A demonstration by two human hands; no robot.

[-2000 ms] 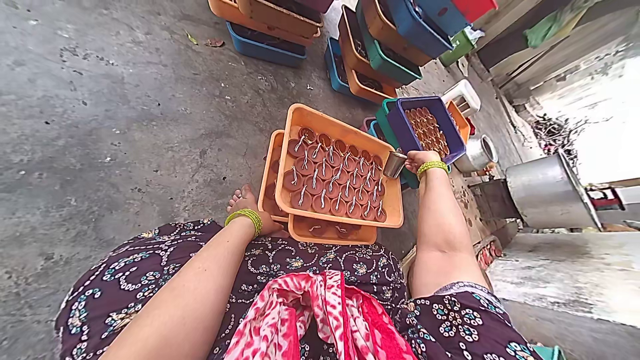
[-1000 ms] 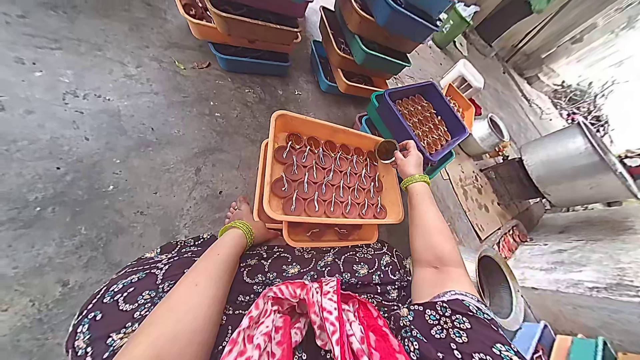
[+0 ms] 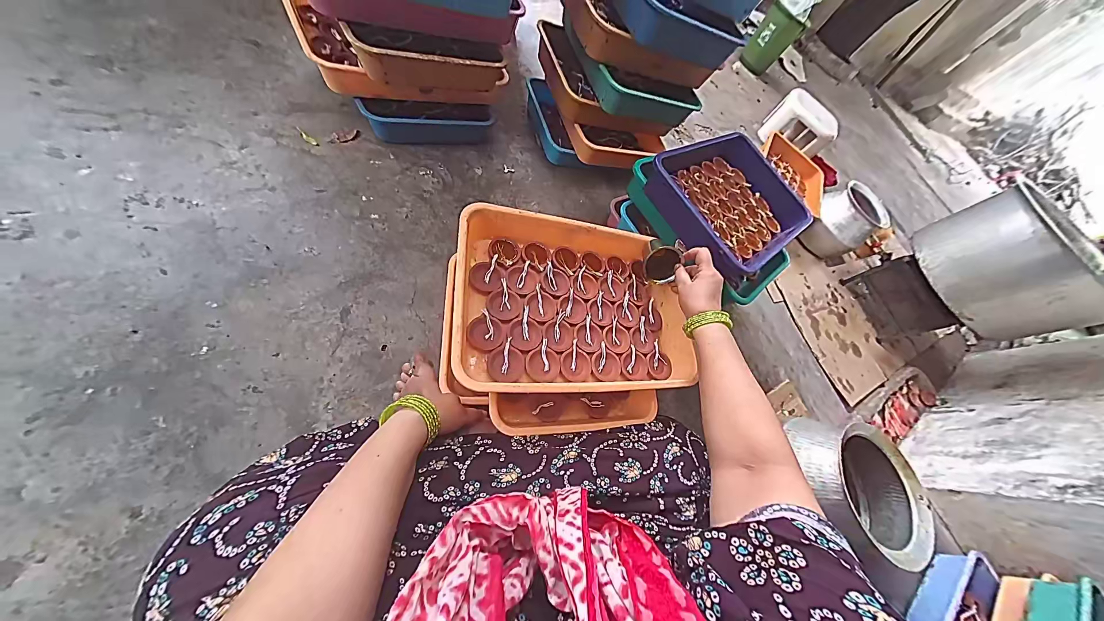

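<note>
My right hand (image 3: pixel 699 285), with green bangles at the wrist, grips a small metal cup (image 3: pixel 663 264) over the upper right part of an orange plastic tray (image 3: pixel 573 226). The cup's inside looks dark. Rows of small round clay lamps (image 3: pixel 569 309) with white wicks lie in this tray; several in the farthest row look dark and wet inside. Beneath it are more orange trays (image 3: pixel 573 421), one also holding clay lamps. At the near left corner, my left hand (image 3: pixel 444 405) is beside the trays; its fingers are hard to make out. Toes seem to show by it.
A purple tray of clay lamps (image 3: pixel 780 185) sits on green trays at the right. Stacked coloured trays (image 3: pixel 431 65) stand farther off. Also around are a white stool (image 3: pixel 798 121), a large metal pot (image 3: pixel 1005 267), a smaller pot (image 3: pixel 897 492) and grey concrete floor (image 3: pixel 216 224).
The metal cup and my right hand, lower at the tray's right edge two seconds ago, have moved to its upper right part. More clay lamps in the farthest row look dark and wet than before.
</note>
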